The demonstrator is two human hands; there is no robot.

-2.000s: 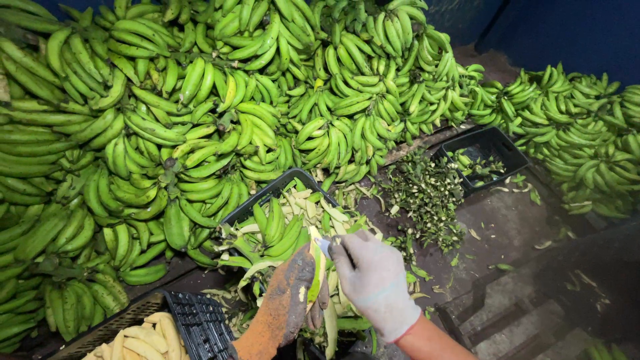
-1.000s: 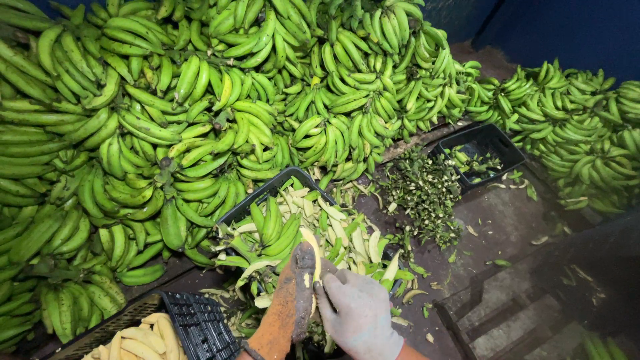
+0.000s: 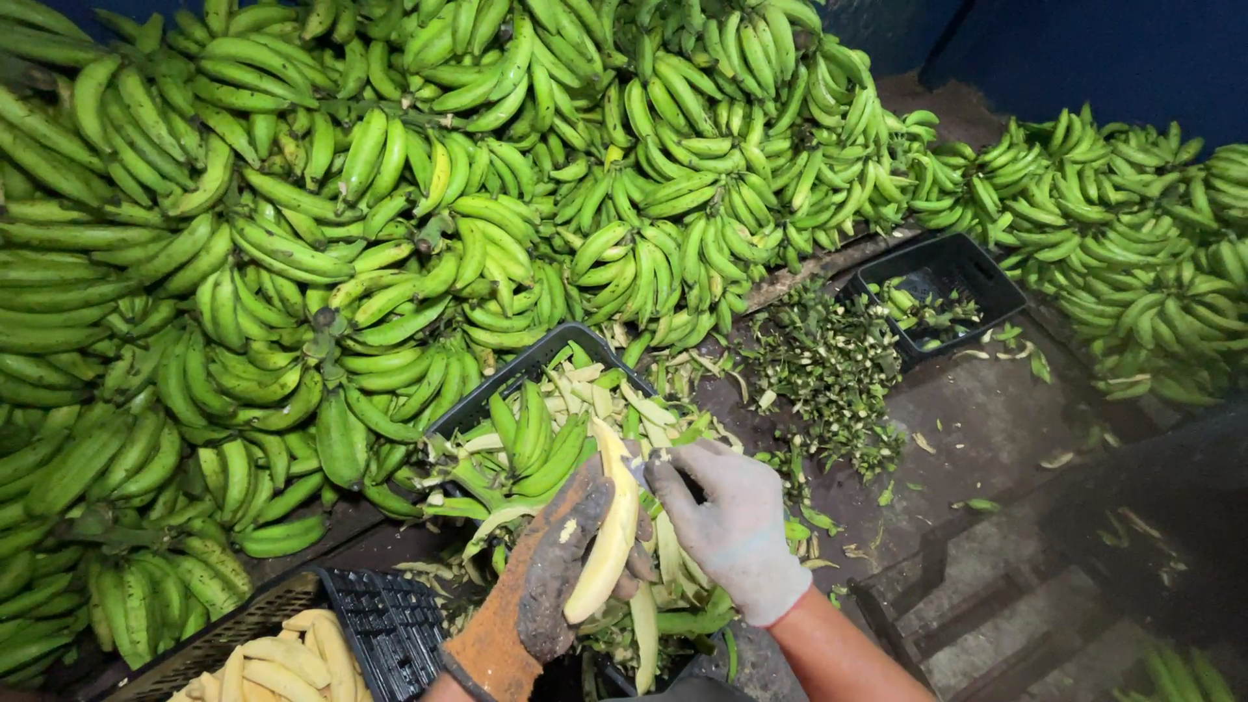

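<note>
My left hand (image 3: 570, 556), in a dirty orange and grey work glove, holds a peeled, pale yellow plantain (image 3: 609, 526) with its tip pointing up. Just right of the plantain is my right hand (image 3: 726, 517), in a white glove, its thumb and fingers closed on a small blade (image 3: 639, 470), mostly hidden, near the fruit. Beneath both hands, a black crate (image 3: 468, 408) is heaped with peels (image 3: 643, 405) and a few green plantains (image 3: 536, 439). At lower left, peeled plantains (image 3: 283, 668) fill a black plastic crate (image 3: 385, 624).
Piled bunches of green plantains (image 3: 322, 224) cover the left and back, and more bunches (image 3: 1170, 283) lie at right. A black bin (image 3: 1014, 297) with scraps stands beside a heap of cut stems (image 3: 829, 370) on the dark floor (image 3: 955, 439). A slatted wooden pallet (image 3: 975, 604) is at lower right.
Green peel was on the plantain in my left hand two seconds ago; now the fruit shows pale. My right hand has moved a little away from it since one second ago.
</note>
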